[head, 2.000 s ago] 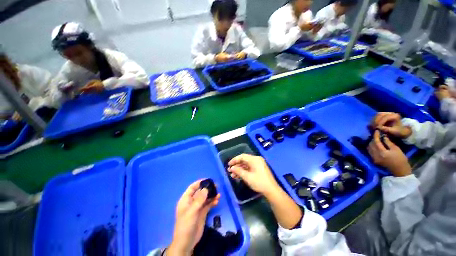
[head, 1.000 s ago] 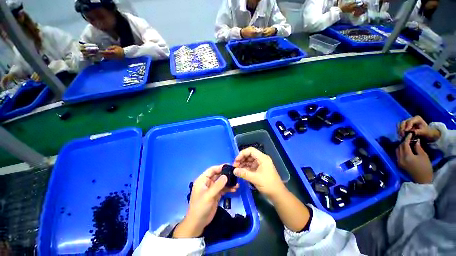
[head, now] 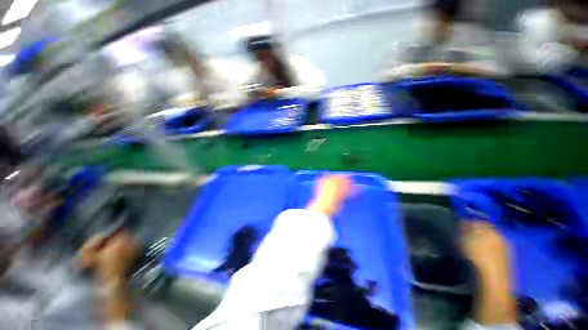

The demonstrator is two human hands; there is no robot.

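The whole view is motion-blurred. My left hand [head: 333, 193] reaches over the far end of the middle blue tray [head: 387, 238], arm stretched forward. Whether it holds anything cannot be told. Dark parts [head: 348, 293] are heaped in the near end of that tray. My right hand [head: 488, 258] is a blurred shape at the left rim of the right blue tray [head: 461, 193], where black blocks [head: 525, 206] lie. Its fingers and any held piece cannot be made out. The small-parts box [head: 429, 242] stands between the two trays.
A left blue tray [head: 216, 219] holds a dark heap of tiny parts [head: 242, 248]. The green belt [head: 400, 151] runs beyond the trays. Blurred people in white sit across it behind more trays [head: 267, 117]. Another person's hands [head: 109, 254] show at the left.
The view has swung left and blurred. My hands, together at a black piece before, are now apart: left forward over the middle tray, right at the right tray.
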